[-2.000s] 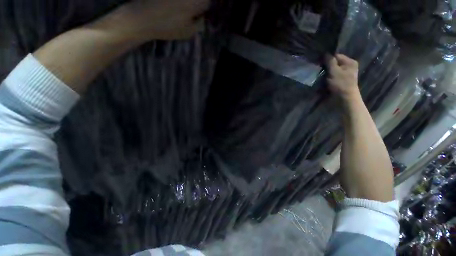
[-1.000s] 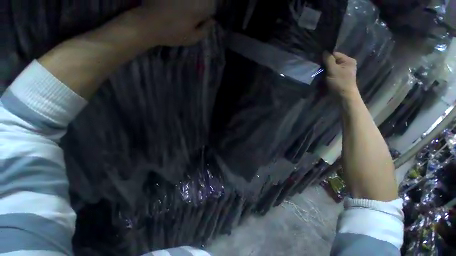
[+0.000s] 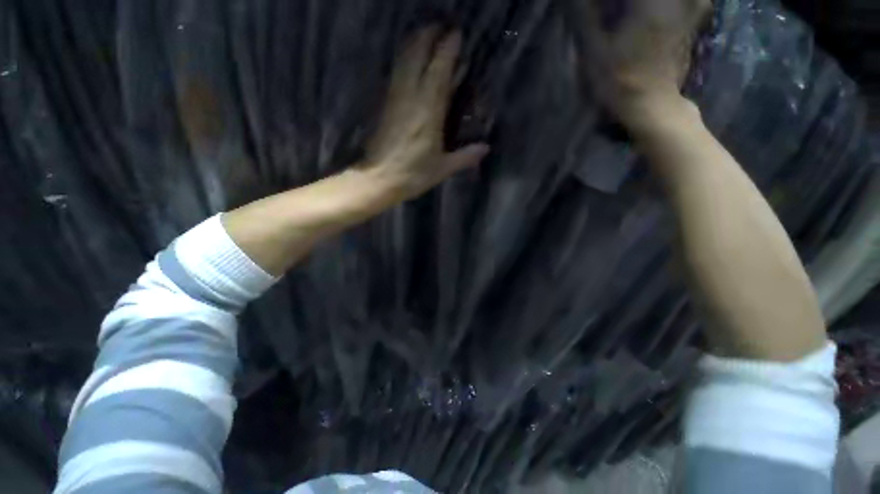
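Observation:
Dark bagged garments (image 3: 425, 280) hang tightly side by side in clear film across most of the view. My left hand (image 3: 420, 116) lies against them near the upper middle, fingers pointing up and thumb apart, with nothing seen held in it. My right hand (image 3: 646, 48) is at the top right among the garments, blurred and partly cut off by the top edge; whether it grips one cannot be told. A pale label (image 3: 605, 162) shows on a garment just below my right hand.
A lower row of dark bagged pieces (image 3: 453, 434) runs along the bottom. Grey floor (image 3: 618, 477) shows at the bottom right. A pale curved length (image 3: 849, 256) and some red bagged items (image 3: 857, 371) are at the right edge.
The view has shifted. My left hand has come down into clearer view with its fingers spread. My right hand has moved up and let go of the garment edge beside the pale strip.

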